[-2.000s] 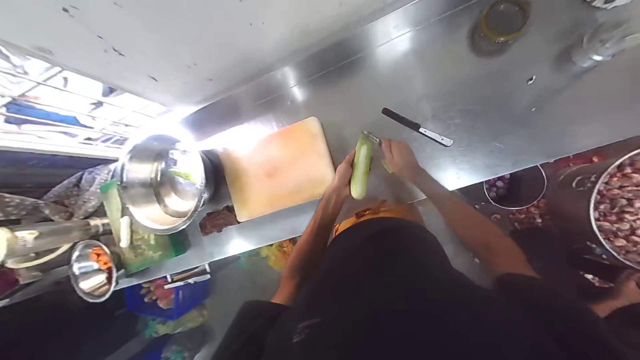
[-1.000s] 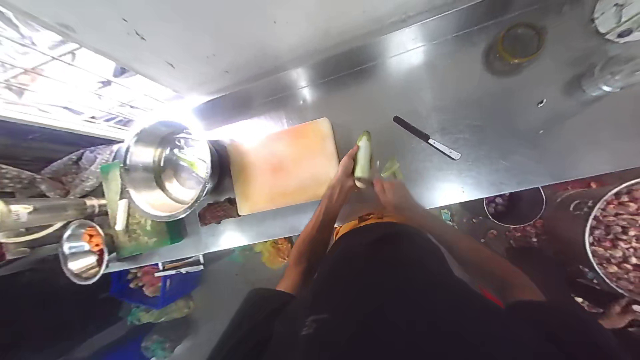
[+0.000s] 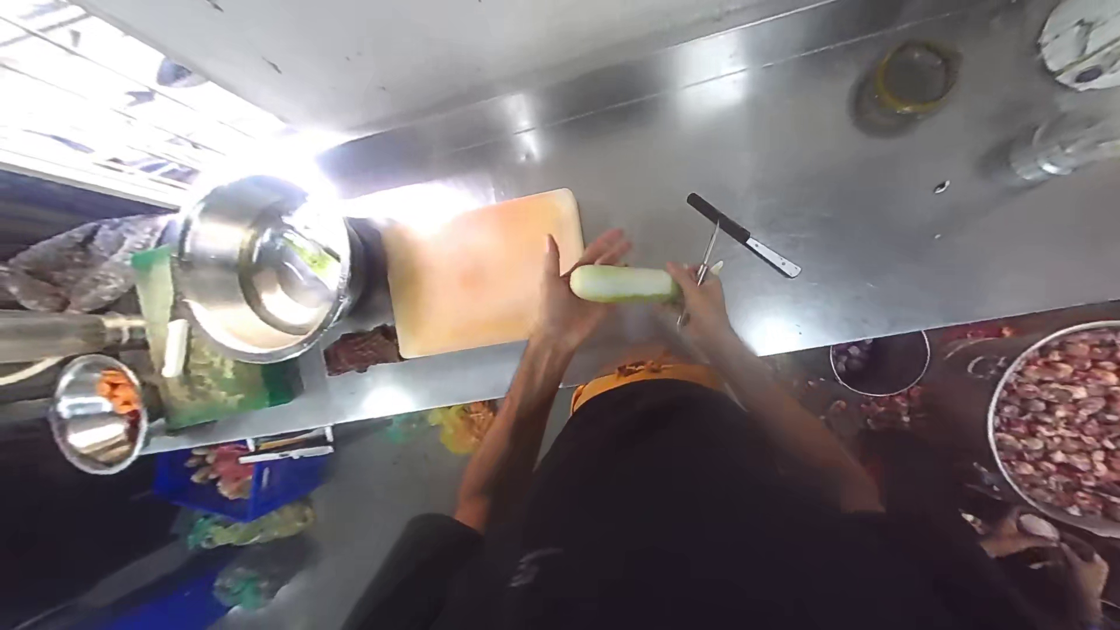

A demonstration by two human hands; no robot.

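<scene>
A pale green, partly peeled long vegetable point(image 3: 623, 283), perhaps a gourd or cucumber, lies crosswise between my hands, above the counter's front edge. Its left end is against the palm of my left hand point(image 3: 573, 293), whose fingers and thumb are spread. My right hand point(image 3: 703, 302) is closed around a thin metal tool point(image 3: 709, 254), likely a peeler, at the vegetable's right end; whether these fingers also grip the vegetable is hard to tell. A bit of pale peel shows by that tool. On the counter beyond my right hand lies a knife point(image 3: 744, 235) with a black part and a metal part.
A stained cutting board point(image 3: 486, 271) lies left of my hands, with a large steel bowl point(image 3: 262, 267) beyond it. Farther left is a small bowl point(image 3: 98, 414) with orange pieces. A glass jar point(image 3: 914, 77) stands back right. Another person's hand point(image 3: 1041, 538) is near a big pot point(image 3: 997, 420) of reddish bulbs.
The vegetable has turned from pointing away from me to lying crosswise. My left hand, wrapped around it before, now has its fingers spread.
</scene>
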